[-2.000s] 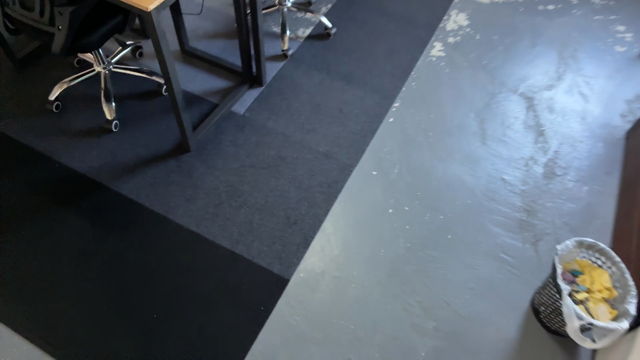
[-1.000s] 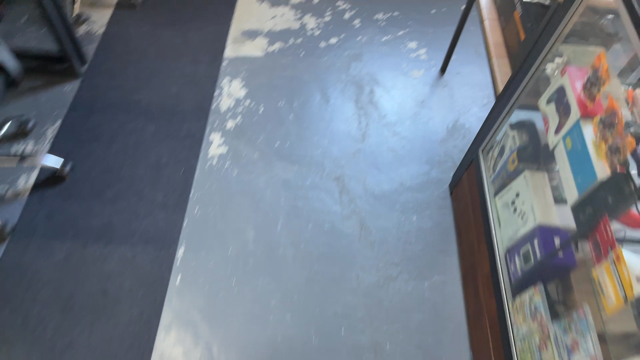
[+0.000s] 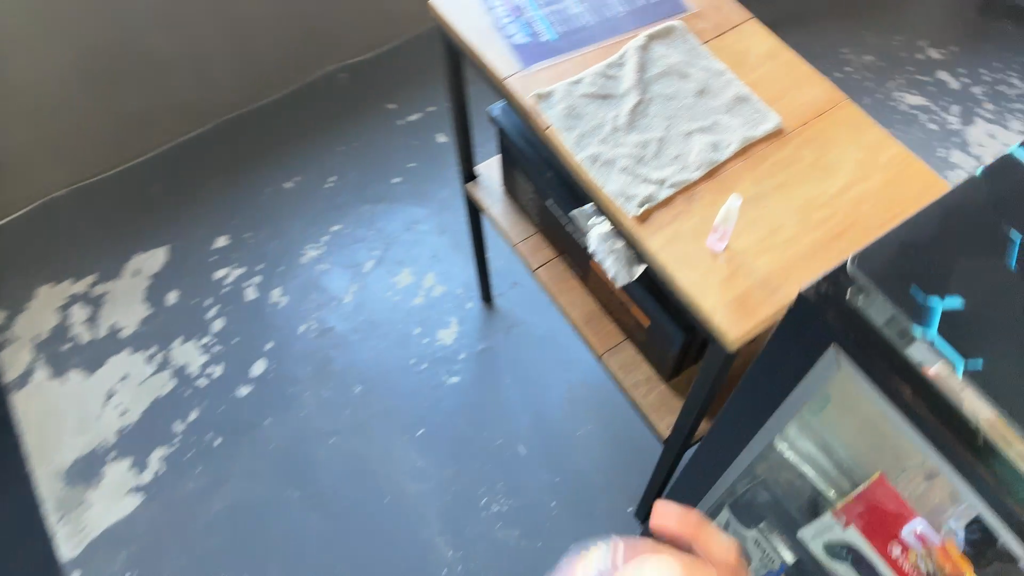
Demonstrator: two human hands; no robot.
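Note:
At the bottom edge part of a blurred hand [image 3: 664, 552] shows, probably my right hand, close to the black frame of a glass-fronted display case [image 3: 752, 424]. Its fingers look bent; whether it holds anything cannot be told. No left hand is in view. Beyond the case stands a wooden side table [image 3: 840, 184] with black metal legs. A grey cloth [image 3: 656, 112] lies spread on its top, beside a small clear bottle with a pinkish end [image 3: 725, 223]. A dark blue printed sheet [image 3: 576, 28] lies at the table's far end.
The table's lower shelf [image 3: 576, 304] carries a black box [image 3: 544, 184] with crumpled silvery material [image 3: 612, 246] on it. A red box [image 3: 880, 512] and other packages are inside the case. The grey floor [image 3: 360, 448] has worn, pale patches; a wall [image 3: 184, 72] rises behind.
The view has swung from the carpet, desk and waste bin, past the display case, to the wooden table. A hand now shows at the bottom edge; no hand showed earlier.

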